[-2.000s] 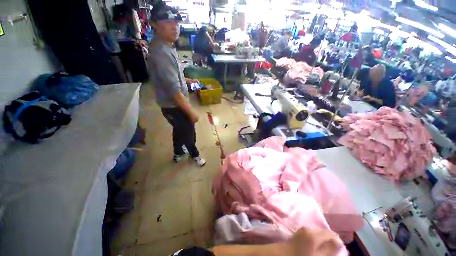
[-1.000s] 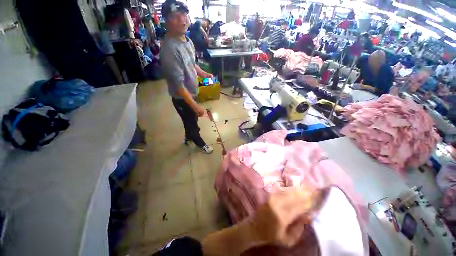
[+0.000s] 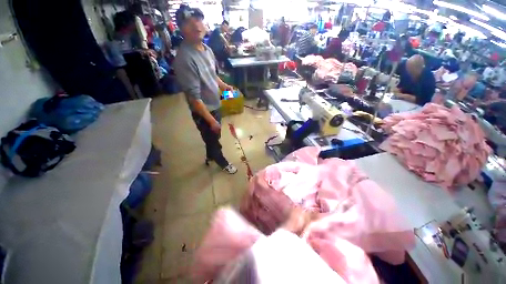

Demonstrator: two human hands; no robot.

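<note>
A large heap of soft pink garment pieces [image 3: 355, 205] lies directly before me, beside the sewing table. A blurred hand, apparently my left hand [image 3: 299, 219], is at the heap's near left side among pink folds; its fingers and grip cannot be made out. A motion-blurred pink garment piece [image 3: 230, 238] with a bright white part [image 3: 291, 260] spreads across the lower middle, in front of the heap, and hides the forearm. My right hand is not visible.
A pale sewing table [image 3: 402, 186] holds a ruffled pink pile [image 3: 441, 144] and machine parts with a dark device [image 3: 459, 250]. A cream sewing machine [image 3: 322, 113] stands beyond. A person in grey [image 3: 200, 77] stands in the aisle near a yellow crate [image 3: 232, 104]. A grey-white covered surface [image 3: 72, 194] is left.
The bare forearm seen across the bottom is now hidden by cloth. The white part has moved left and down, and a pink piece has swung out to the left. The hand appears farther left.
</note>
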